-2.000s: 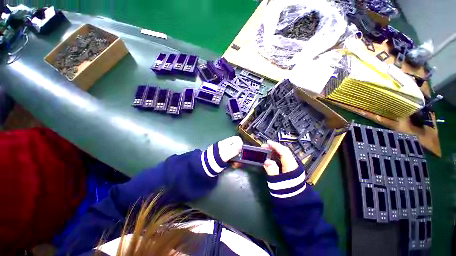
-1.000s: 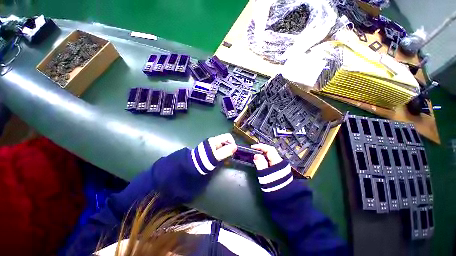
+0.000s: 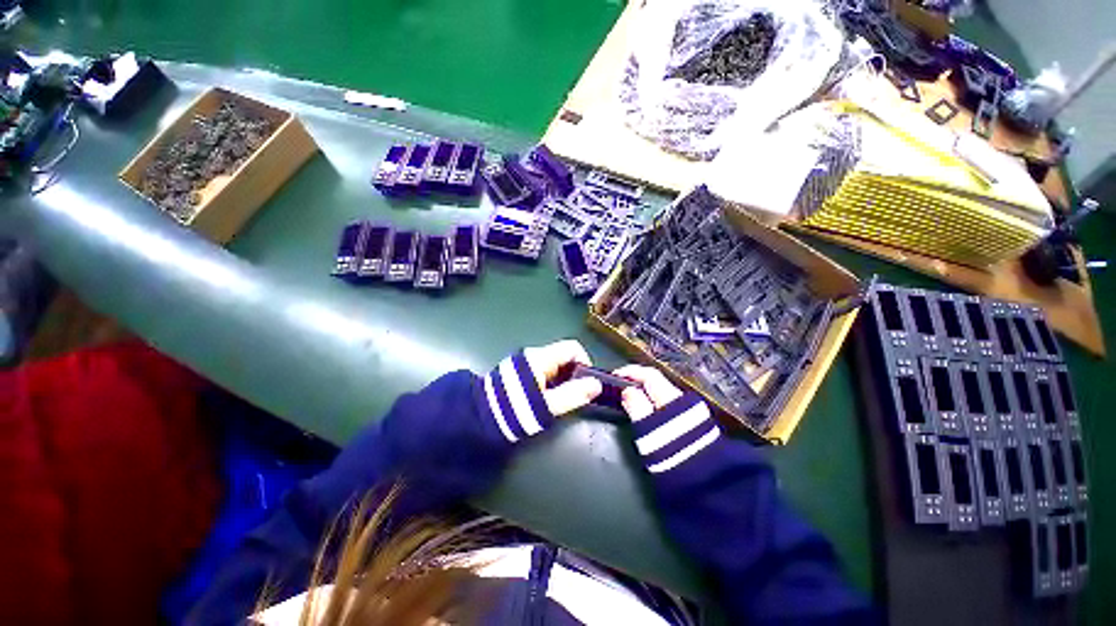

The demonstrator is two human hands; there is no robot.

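My left hand (image 3: 559, 377) and my right hand (image 3: 646, 390) hold one assembled unit (image 3: 607, 389) between them, low over the near edge of the bench. Its dark window shows between my fingers, which cover both ends. The open bezel box (image 3: 783, 422), heaped with grey front frames (image 3: 716, 287), stands just beyond my right hand. Dark purple screen units (image 3: 403, 254) lie in two short rows beyond my left hand. Loose grey bezels (image 3: 595, 218) lie between the rows and the box.
The black tray (image 3: 936, 563) at right bears rows of framed units. A small parts box (image 3: 253, 184) stands at left. A plastic bag of dark parts (image 3: 725, 55) and a yellow-edged stack (image 3: 912, 196) lie on the side board. Red cloth (image 3: 104, 477) shows at lower left.
The unit stays in both hands, but my fingers now cover more of it and its window shows less than two seconds ago. The view has shifted slightly; the other things lie as before.
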